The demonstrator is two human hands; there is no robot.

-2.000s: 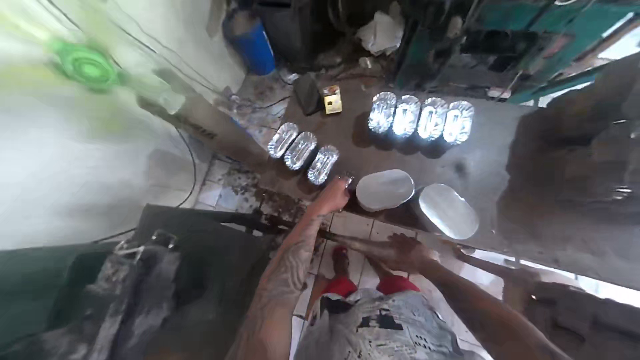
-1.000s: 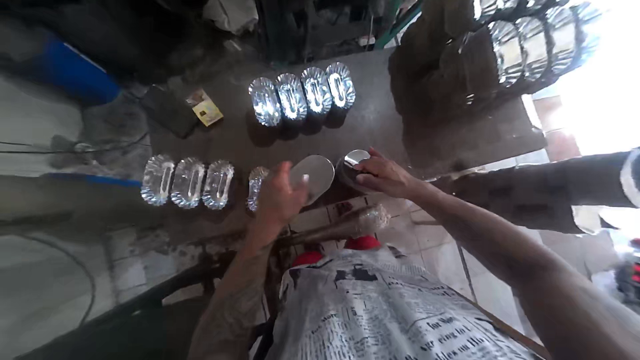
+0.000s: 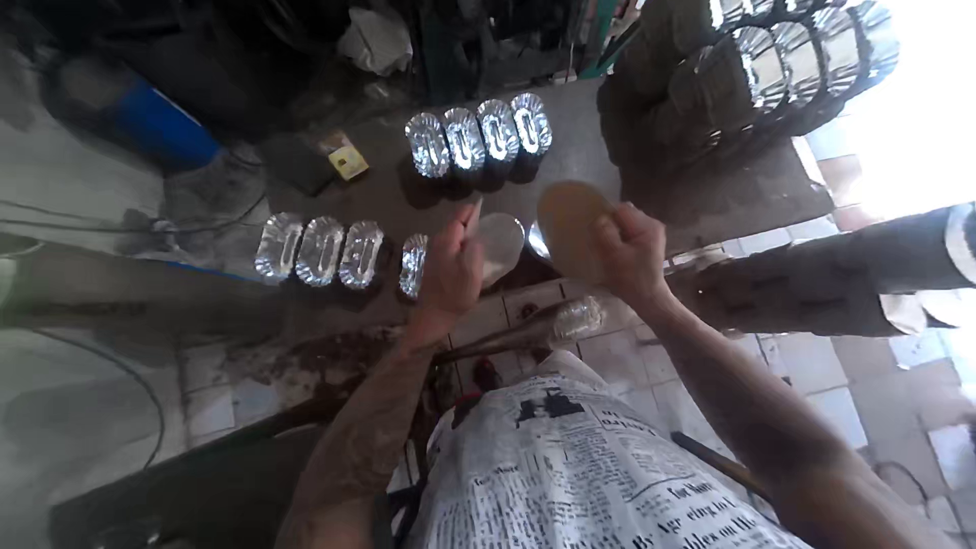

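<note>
My right hand [image 3: 637, 248] grips an oval flat disc [image 3: 572, 221], brownish on the side facing me, lifted above the metal table. Part of a shiny surface shows behind that disc. My left hand [image 3: 451, 263] is at the edge of a second, pale oval disc [image 3: 499, 242]; whether its fingers grip it cannot be told. Just left of that hand, a fluted foil tray [image 3: 412, 265] is partly covered by it. Several more foil trays [image 3: 320, 250] stand in a row at the left. Another row of foil trays [image 3: 499, 131] lies beyond my hands.
Tall nested stacks of foil trays [image 3: 801, 65] rise at the upper right. A small yellow box [image 3: 349, 160] sits on the table [image 3: 576, 103] at the back left. A blue container [image 3: 168, 126] is at the far left. Long cylindrical stacks [image 3: 808, 267] extend along the right.
My right hand has raised a disc from the table. Since the first frame, both hands have come to the oval discs, and a fourth tray shows beside the left row. The view has shifted.
</note>
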